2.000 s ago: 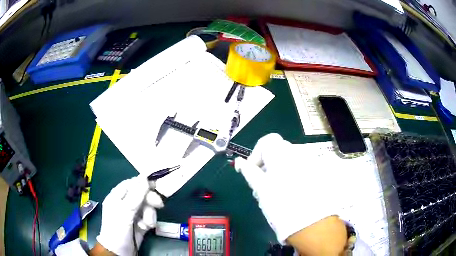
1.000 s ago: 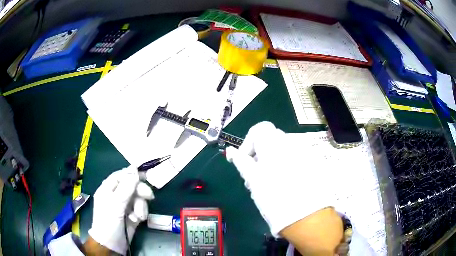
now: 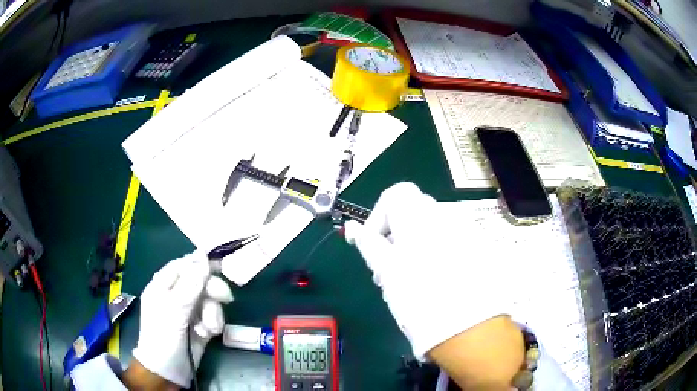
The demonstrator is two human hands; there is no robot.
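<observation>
My left hand (image 3: pixel 179 317), in a white glove, holds a black test lead (image 3: pixel 231 247) with its pointed tip aimed up and right. My right hand (image 3: pixel 416 267), also gloved, pinches a small red-tipped lead (image 3: pixel 343 231) near the caliper's right end; the fingertips partly hide it. A thin wire runs from there towards a small dark motor (image 3: pixel 299 279) on the green mat, which shows a red light spot. A red tachometer (image 3: pixel 306 355) lies below it, its display reading about 74498. Whether wire touches the black tip cannot be told.
A digital caliper (image 3: pixel 302 189) lies on white paper (image 3: pixel 191 153), below a yellow tape roll (image 3: pixel 370 79). A white and blue marker (image 3: pixel 248 337) is beside the tachometer. A phone (image 3: pixel 513 172) lies on papers, left of a tray of dark parts (image 3: pixel 649 282). A blue-handled knife (image 3: pixel 92 336) is lower left.
The whole view has shifted, so bench items sit slightly left and higher. Both hands keep their grips. The tachometer reading went from about 66077 through 76753 to 74498.
</observation>
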